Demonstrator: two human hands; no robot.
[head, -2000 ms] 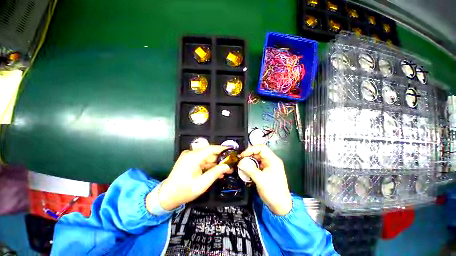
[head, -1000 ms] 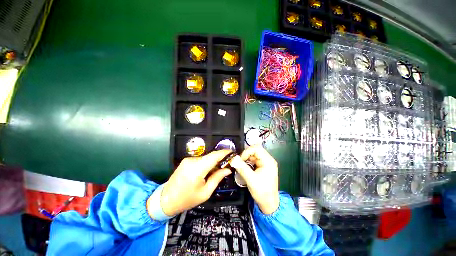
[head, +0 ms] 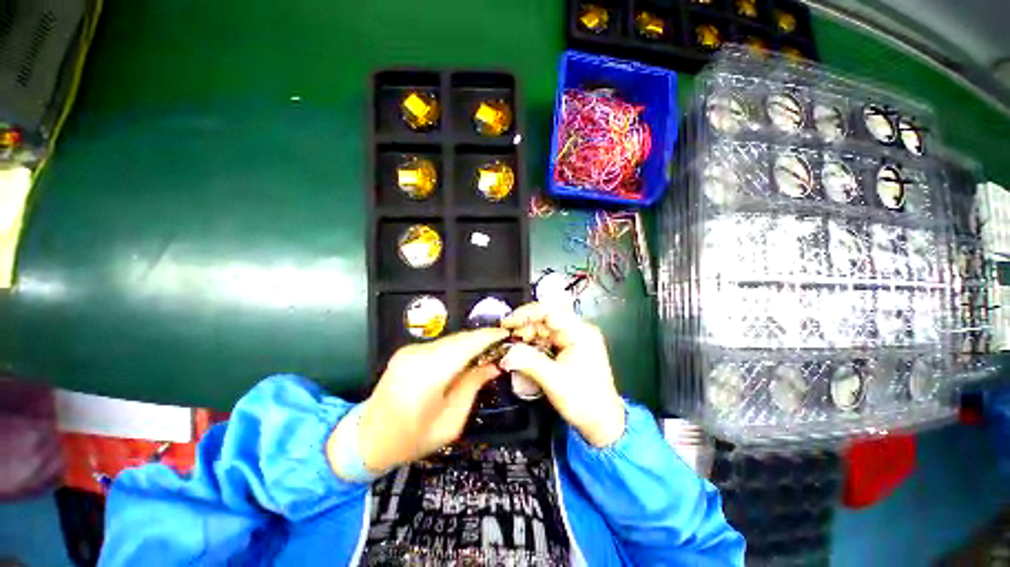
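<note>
My left hand [head: 423,390] and my right hand [head: 567,363] meet over the near part of the black component tray [head: 449,260]. My left hand grips a small dark-rimmed round unit [head: 487,356], mostly hidden by fingers. My right hand's fingers touch its edge and also hold a round silver disc part [head: 525,385] under the thumb. Units with amber faces [head: 420,246] sit in the tray's upper pockets. A pale, glossy round unit [head: 488,311] lies in the right column just beyond my fingers. One right pocket holds only a small white piece [head: 480,239].
A blue parts bin [head: 557,166] of tangled wires is right of the tray, with loose wires [head: 604,246] and another silver disc [head: 553,290] nearby. Clear blister trays [head: 825,266] are stacked at right. Another black tray [head: 620,42] is at the far edge. An instrument box [head: 39,66] stands far left.
The view has shifted, so the bench things appear further left. My hands have closed around the round unit, which was showing its amber face between them and is now mostly covered.
</note>
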